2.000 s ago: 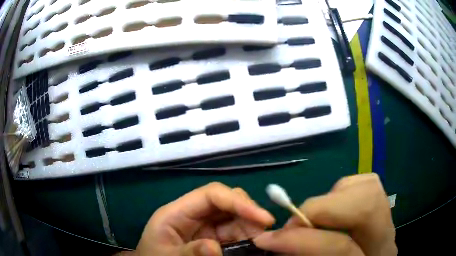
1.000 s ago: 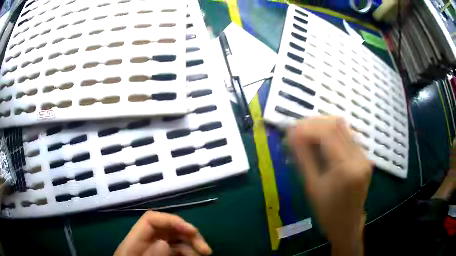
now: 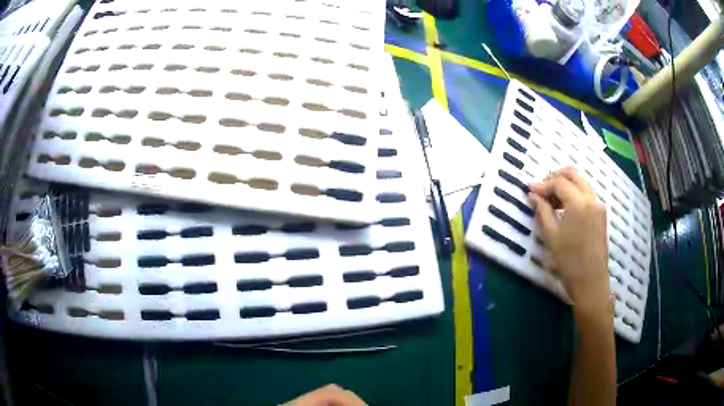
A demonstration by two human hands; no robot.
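The right foam tray (image 3: pixel 556 285) has black modules (image 3: pixel 503 239) in its left column of slots. My right hand (image 3: pixel 573 230) is over this tray, fingertips together at the inner end of one black module; whether they grip it is hidden. My left hand (image 3: pixel 327 396) is cut off by the bottom edge, with only its knuckles showing. At left, the lower foam tray (image 3: pixel 381 325) holds many black modules. The upper foam tray (image 3: pixel 262 200) lies on it, mostly with tan cutouts and several black modules at its right edge.
Tweezers (image 3: pixel 341 349) lie below the left trays. A bag of swabs (image 3: pixel 48 246) is on the left tray. A black slim tool (image 3: pixel 440 214) and a paper slip (image 3: pixel 456 147) lie between the trays. A blue bin (image 3: pixel 508 24) with bottles stands behind. Part of a person shows at the right edge.
My right hand has moved from near my left hand up and right onto the right tray. The swab seen earlier in it no longer shows there. The view has shifted right, and less of my left hand shows.
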